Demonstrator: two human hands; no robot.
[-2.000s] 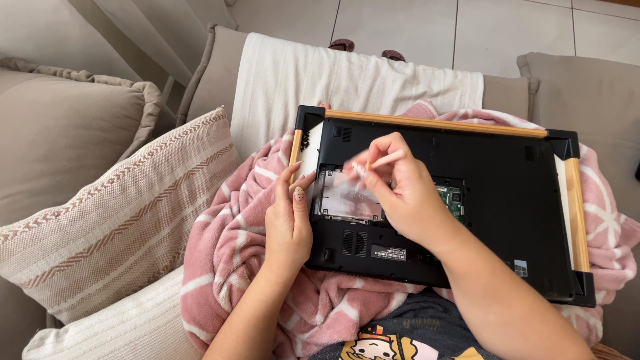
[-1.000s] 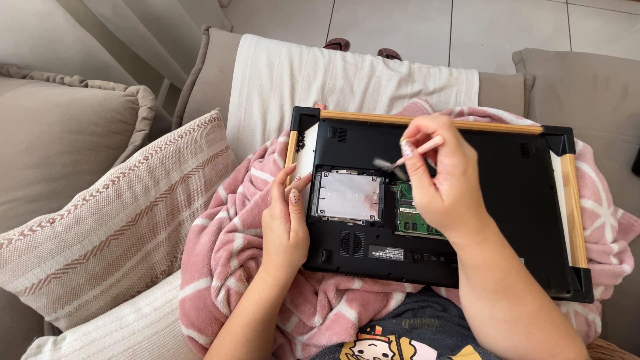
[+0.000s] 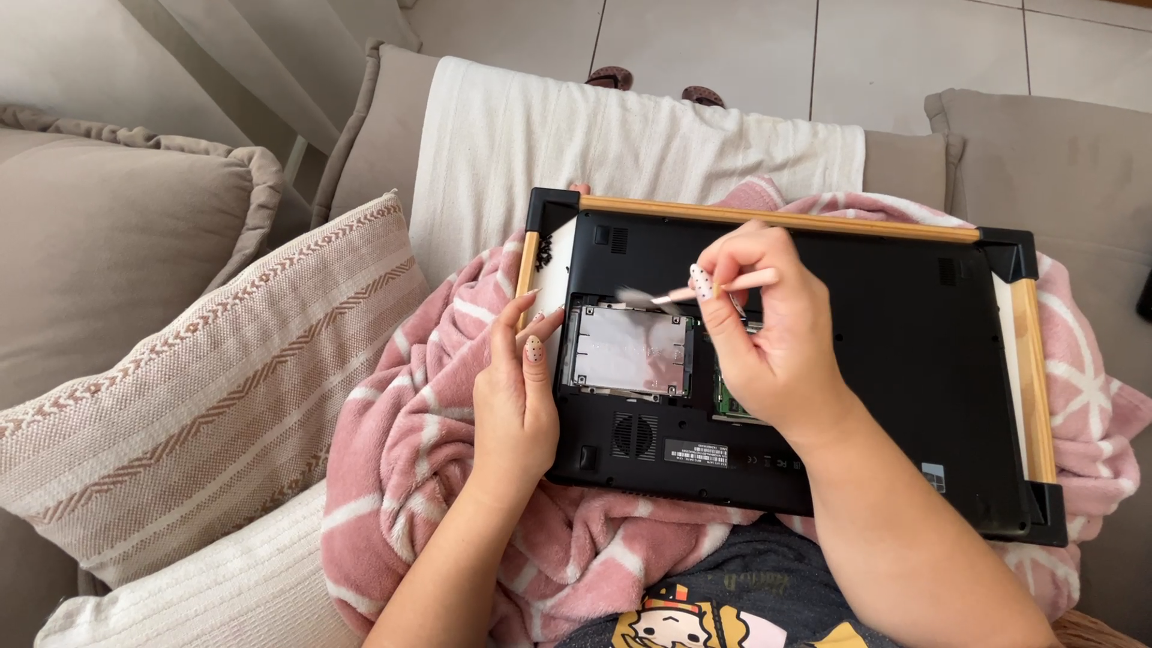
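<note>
A black laptop [image 3: 900, 360] lies bottom side up on a tray with a wooden rim [image 3: 774, 214]. Its open bays show a silver drive [image 3: 630, 349] and part of a green circuit board [image 3: 731, 405], mostly behind my right hand [image 3: 765, 324]. That hand pinches a small soft brush with a pale pink handle [image 3: 754, 280]; the blurred bristles are over the top edge of the drive bay. My left hand [image 3: 517, 405] rests at the laptop's left edge, thumb and fingers against laptop and tray.
Small dark screws [image 3: 544, 253] lie in the tray's upper left corner. A pink and white blanket [image 3: 405, 450] is bunched under the tray. A patterned cushion [image 3: 225, 378] is at the left, and a white cloth [image 3: 630, 144] covers the seat beyond.
The brush in my right hand was over the drive two seconds ago, then by the circuit board, and is now back at the drive bay's top edge. My left hand has stayed at the laptop's left edge.
</note>
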